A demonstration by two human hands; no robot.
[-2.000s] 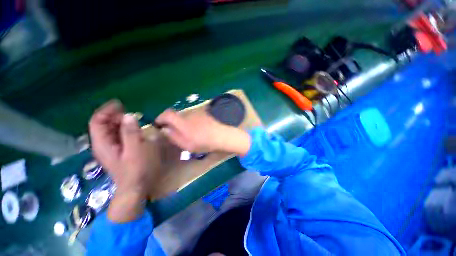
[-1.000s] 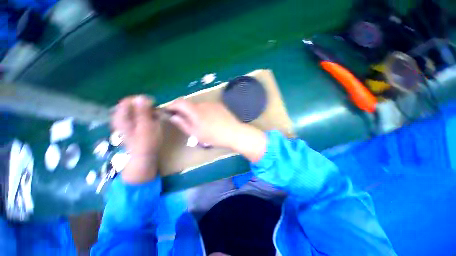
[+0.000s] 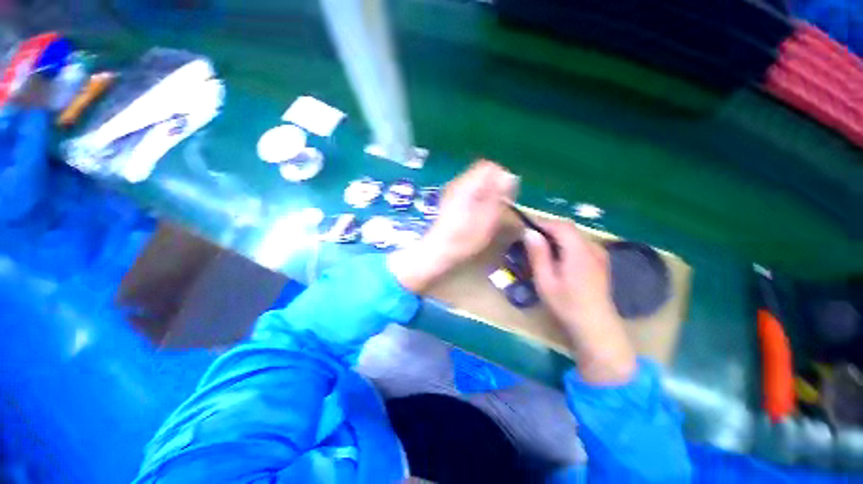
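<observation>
My left hand [image 3: 466, 219] is raised over the left end of the tan work board [image 3: 473, 301], fingertips together with a small pale thing at them; what it holds is blurred. My right hand [image 3: 570, 274] grips dark tweezers [image 3: 532, 223], their tip pointing toward my left fingertips. A round electronic unit [image 3: 519, 291] with a small white and yellow piece [image 3: 501, 278] lies on the board, partly behind my right hand. A round black mesh grille [image 3: 638, 280] lies at the board's right end.
Several shiny waiting units [image 3: 380, 232] lie left of the board. Beyond are a white reel [image 3: 282, 145], a white square [image 3: 314, 115], white strips [image 3: 156, 118] and a grey upright [image 3: 375, 76]. An orange-handled tool [image 3: 775, 364] is at right, red trays [image 3: 819, 80] at the back right.
The view has swung left, so the board and hands appear further right. The tweezers and the unit on the board now show more clearly. Both hands stay close together over the board.
</observation>
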